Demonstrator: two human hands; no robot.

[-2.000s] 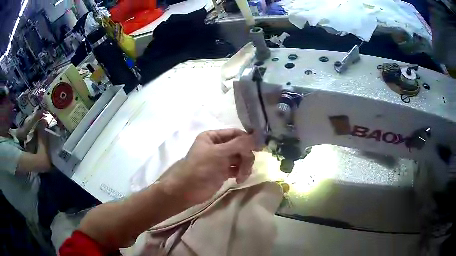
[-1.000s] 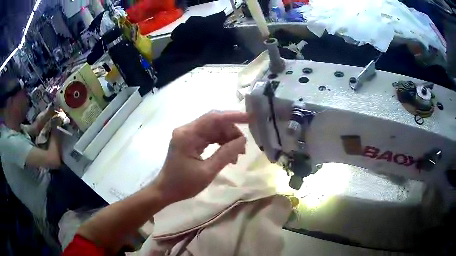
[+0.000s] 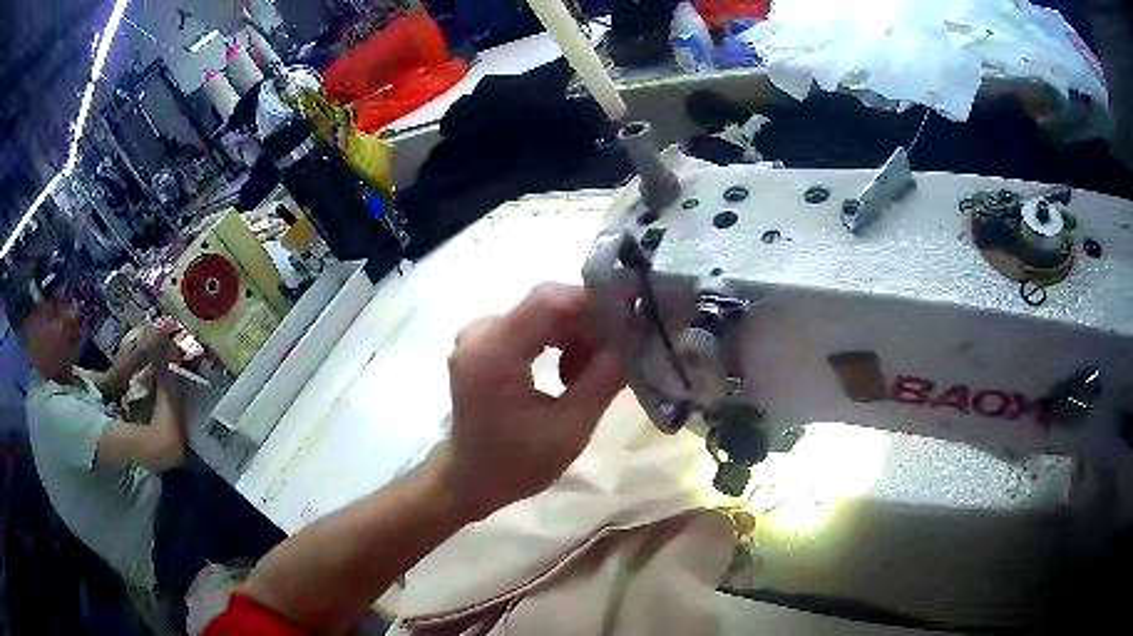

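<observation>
My left hand [image 3: 528, 385] is raised in front of the left end of the white sewing machine head [image 3: 733, 298]. Its thumb and index finger curl together in a ring at the machine's end cover; whether they pinch a thread cannot be seen. My right hand is not in view. The cream fabric panel [image 3: 646, 572] lies in folds below, a seam line running across it, its far end at the needle area. The presser foot and needle area [image 3: 736, 478] is under the bright yellow lamp.
A long white tray [image 3: 292, 354] and a cream device with a red disc [image 3: 211, 286] stand left beyond the white table [image 3: 423, 292]. A seated person [image 3: 93, 435] is at far left. Dark cloth [image 3: 497, 137], red cloth [image 3: 398, 68] and white cloth [image 3: 882, 50] lie at the back.
My left hand first drew back from the needle area with its index finger extended, then moved up against the machine's end cover with fingers curled. The view has shifted, and the cream fabric stays by the needle.
</observation>
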